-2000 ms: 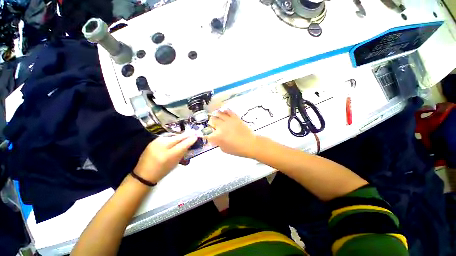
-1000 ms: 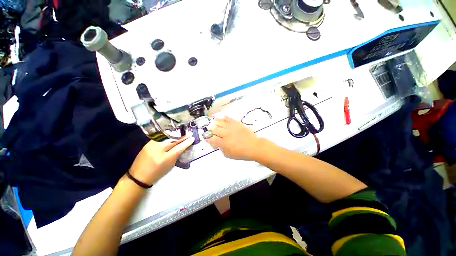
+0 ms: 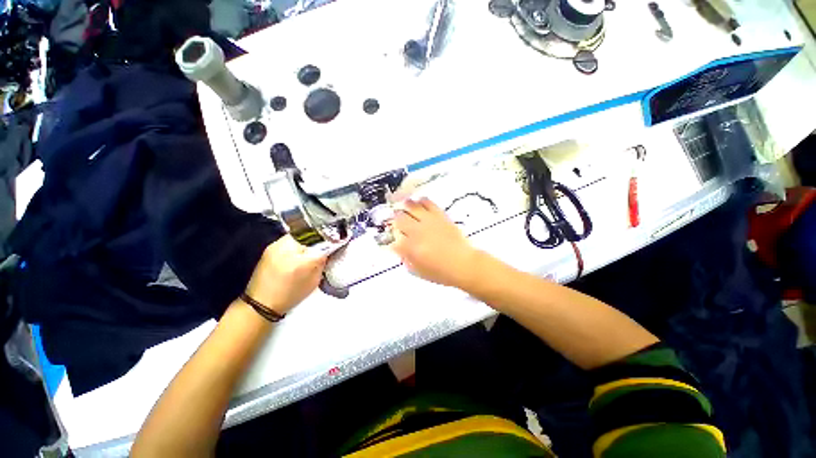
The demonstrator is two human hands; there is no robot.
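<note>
A dark navy garment (image 3: 134, 206) lies on the left of the table and runs to the needle area. My left hand (image 3: 286, 273), with a dark band at the wrist, pinches a narrow edge of the cloth just left of the needle. My right hand (image 3: 431, 240) is just right of the presser foot (image 3: 380, 215), fingertips close to it; whether it grips anything is hidden. The white sewing machine head (image 3: 465, 98) with a blue stripe spans above both hands.
Black-handled shears (image 3: 556, 213) lie right of my right hand, with a red tool (image 3: 633, 201) further right. A thin dark thread scrap (image 3: 472, 206) curls near my right hand. A plastic bag (image 3: 747, 143) lies at the machine's right end. A red basket (image 3: 780, 224) stands far right.
My left hand has shifted left and slightly up, away from my right hand, with the pinched cloth edge. The whole view has shifted slightly. My right hand remains beside the presser foot.
</note>
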